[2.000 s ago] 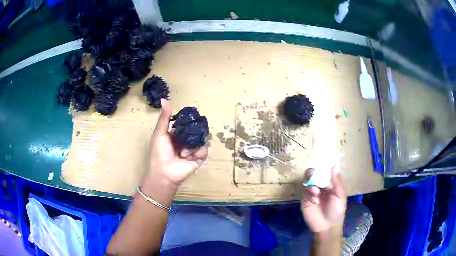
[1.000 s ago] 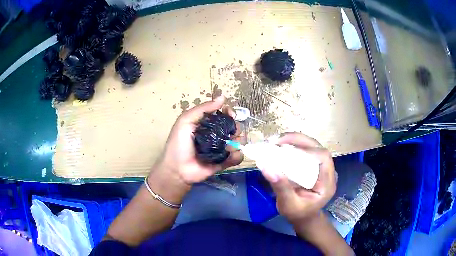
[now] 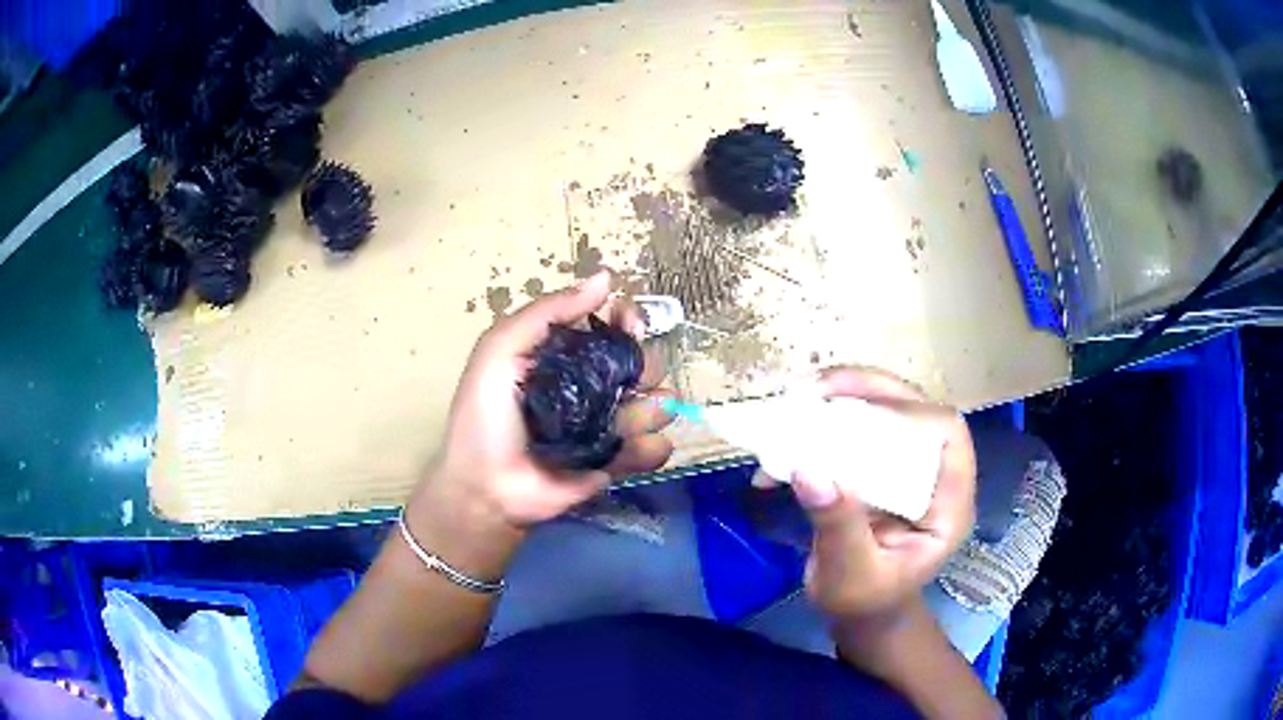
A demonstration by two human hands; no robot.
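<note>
My left hand [image 3: 528,422] holds a black spiky round part [image 3: 580,394] above the front of the cardboard mat [image 3: 422,183]. My right hand [image 3: 886,521] grips a white glue bottle [image 3: 851,447], tilted so its teal nozzle points left at the part. The nozzle tip is close to the part and my left fingertips; whether it touches cannot be told. Another black spiky part [image 3: 753,169] sits alone on the mat near the brown stains. A small white oval dish [image 3: 656,314] lies just behind my left fingers, partly hidden.
A pile of black spiky parts [image 3: 211,155] lies at the left, one part [image 3: 338,207] beside it. A blue knife [image 3: 1023,253] and spare white bottle [image 3: 964,68] lie by the clear panel [image 3: 1147,169] at right. Blue crates [image 3: 289,619] stand below the bench.
Since two seconds ago, my right hand has brought the bottle left to the held part. In the last second, the nozzle has drawn back slightly rightward and the held part has turned.
</note>
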